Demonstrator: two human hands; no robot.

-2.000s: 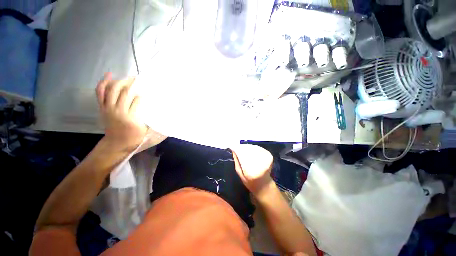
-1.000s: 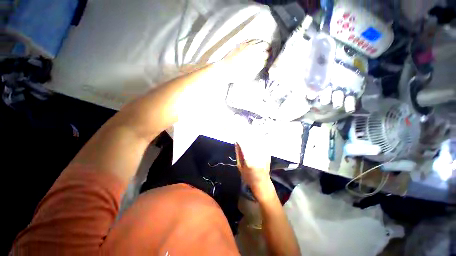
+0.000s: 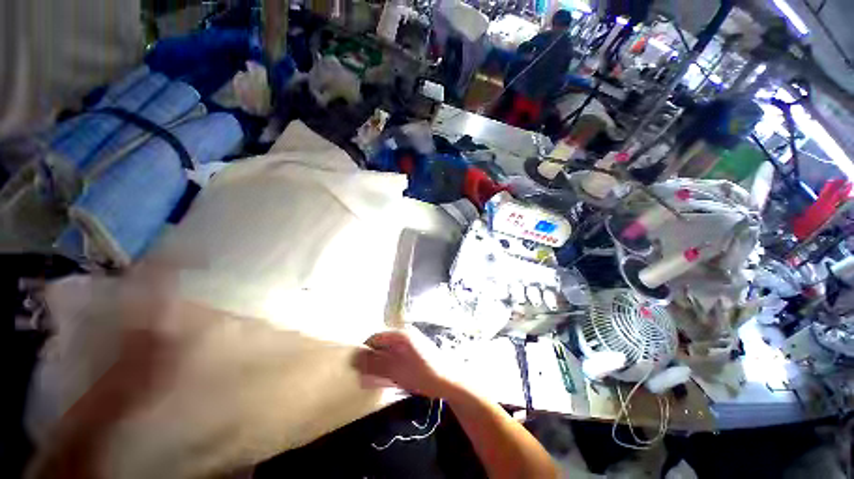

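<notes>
A large cream fabric panel [image 3: 272, 379] spreads across the table's near left and hangs over its front edge. My right hand [image 3: 398, 362] pinches the panel's right end, just left of the sewing area. My left hand [image 3: 145, 327] is a motion blur over the panel's left part; its fingers and grip cannot be made out. More cream cloth [image 3: 267, 210] lies behind, glaring where it nears the machine. The white overlock machine [image 3: 496, 267] stands beyond my right hand; its needle area is washed out. Thread tails [image 3: 412, 435] hang over dark cloth at the table edge.
Teal snips [image 3: 565, 367] lie right of a dark upright strap [image 3: 522, 370]. A small white fan [image 3: 627, 327] with a pale cable stands farther right. Tied denim rolls [image 3: 140, 168] are at the far left. Thread cones [image 3: 669, 268] stand behind the fan. A person [image 3: 543, 65] is in the background.
The view has lifted to show the workshop behind. My left arm has moved from near the machine to the far left. The panel now spreads wide at the left, with my right hand on its end.
</notes>
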